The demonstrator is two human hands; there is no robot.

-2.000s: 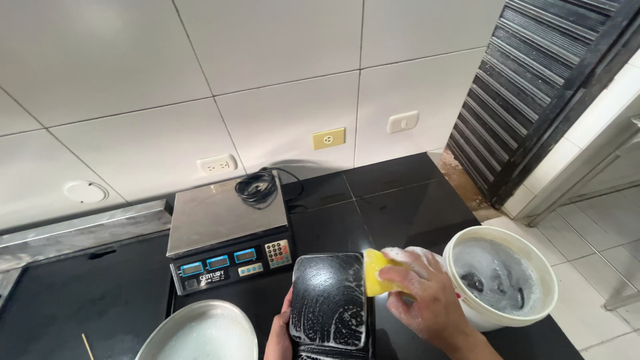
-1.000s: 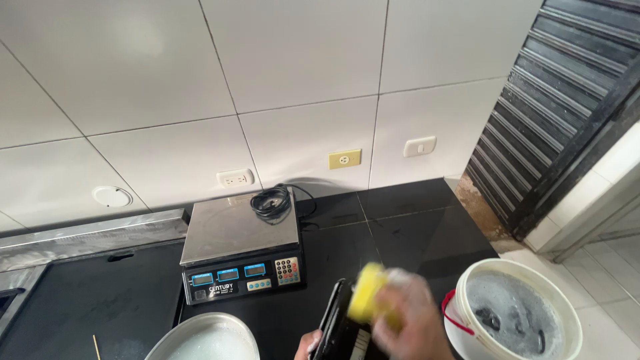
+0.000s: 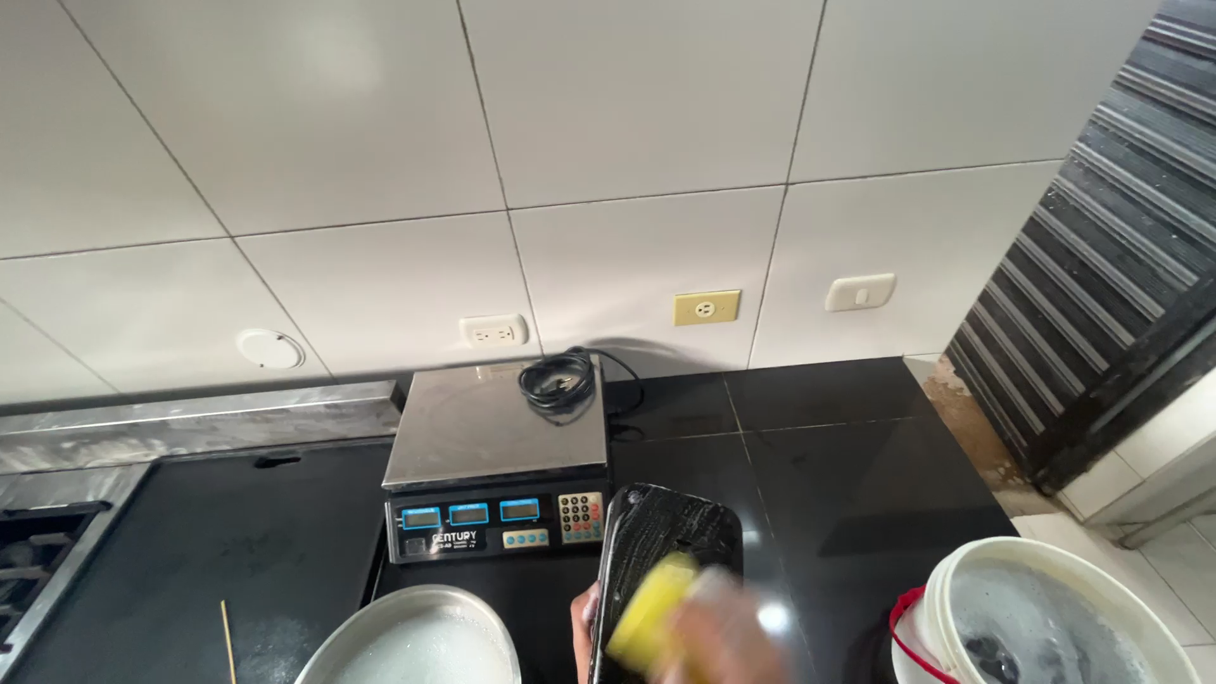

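My left hand (image 3: 583, 627) grips the left edge of a black, soapy, flat rectangular item (image 3: 670, 522), tilted upright above the counter; its exact kind is not clear. My right hand (image 3: 727, 632), blurred, holds a yellow sponge (image 3: 654, 613) against the item's broad face. A metal bowl (image 3: 418, 632) of whitish suds is to the left of my left hand. At the lower right stands a white plastic bucket (image 3: 936, 608) with a red handle, holding cloudy soapy water and something dark.
A Century digital scale (image 3: 494, 456) with a coiled black cable (image 3: 560, 380) on its plate stands by the tiled wall. Left of it lie a black griddle plate (image 3: 237, 532), a thin wooden stick (image 3: 228, 641) and a burner grate (image 3: 47, 541). The black tiled counter (image 3: 836, 475) ends toward the right.
The black item was broad side up two seconds ago, then turned edge-on, and now shows its face again. The sponge has moved from its right edge onto that face.
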